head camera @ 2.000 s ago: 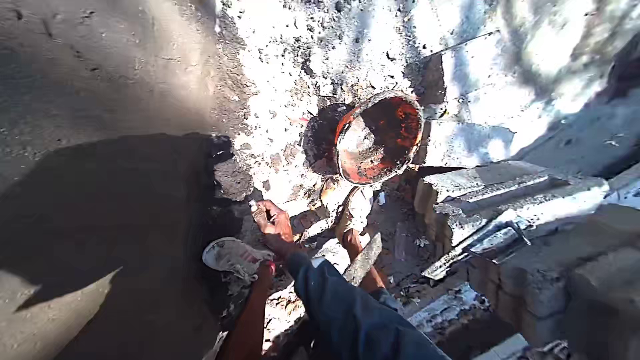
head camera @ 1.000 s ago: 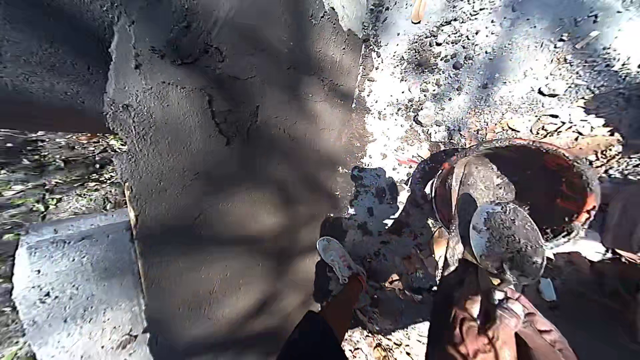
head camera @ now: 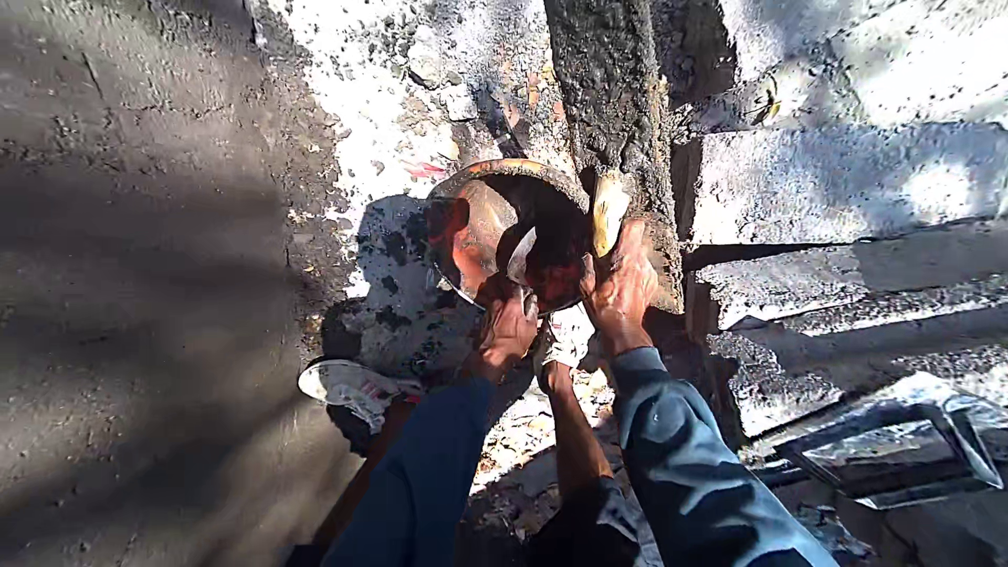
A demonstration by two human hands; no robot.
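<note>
My left hand (head camera: 508, 324) is at the near rim of a round, mortar-stained orange bucket (head camera: 470, 260). It grips a small hand tool with a pale, curved blade (head camera: 521, 256) that reaches over the bucket's dark inside; the handle is mostly hidden. To the right of the bucket, my right hand (head camera: 624, 287) is closed around the near end of a yellowish wooden handle (head camera: 609, 214). That handle lies over a long board (head camera: 610, 87) coated with wet grey mortar. Whether handle and board are joined cannot be told.
A smooth grey mortar surface (head camera: 157, 315) fills the left side. Concrete blocks (head camera: 850, 185) are stacked at the right, with a dark rectangular frame (head camera: 890, 453) near them. My shoes (head camera: 354, 386) stand on rubble-strewn ground close below the bucket.
The view has swung strongly. One second ago a rounded, mortar-covered tool was held up over the bucket's near rim; now both hands are low, at the bucket and just right of it.
</note>
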